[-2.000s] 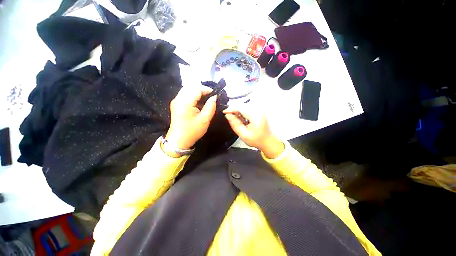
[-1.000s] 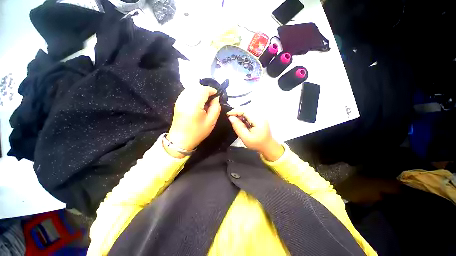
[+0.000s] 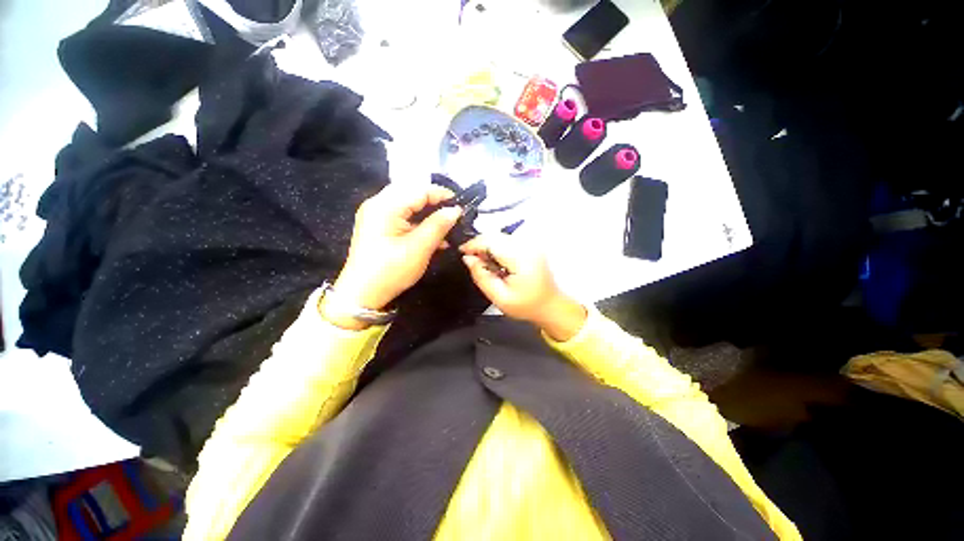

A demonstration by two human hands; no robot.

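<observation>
A large black garment with tiny light specks (image 3: 233,232) lies heaped at the left and runs to my hands. My left hand (image 3: 396,248) pinches a small dark flap of the cloth between thumb and fingers, at the near side of the button dish. My right hand (image 3: 520,277) is just right of the flap, its thumb and fingers closed around a slim dark tool, probably thread snips (image 3: 495,266). Its fingertips are close to the cloth. No needle or thread can be made out. The pale round dish (image 3: 492,174) holds several small dark buttons.
Three black thread cones with pink ends (image 3: 610,170) stand right of the dish, beside a red packet (image 3: 536,100). A maroon pouch (image 3: 626,85), a phone (image 3: 645,218) and another phone (image 3: 595,29) lie at the right. A clear bag (image 3: 339,30) lies at the far side. A red stool (image 3: 116,502) is at lower left.
My right fingertips have moved slightly left, closer to the cloth flap. The left hand still pinches the flap and has shifted slightly left. The whole view has shifted a little.
</observation>
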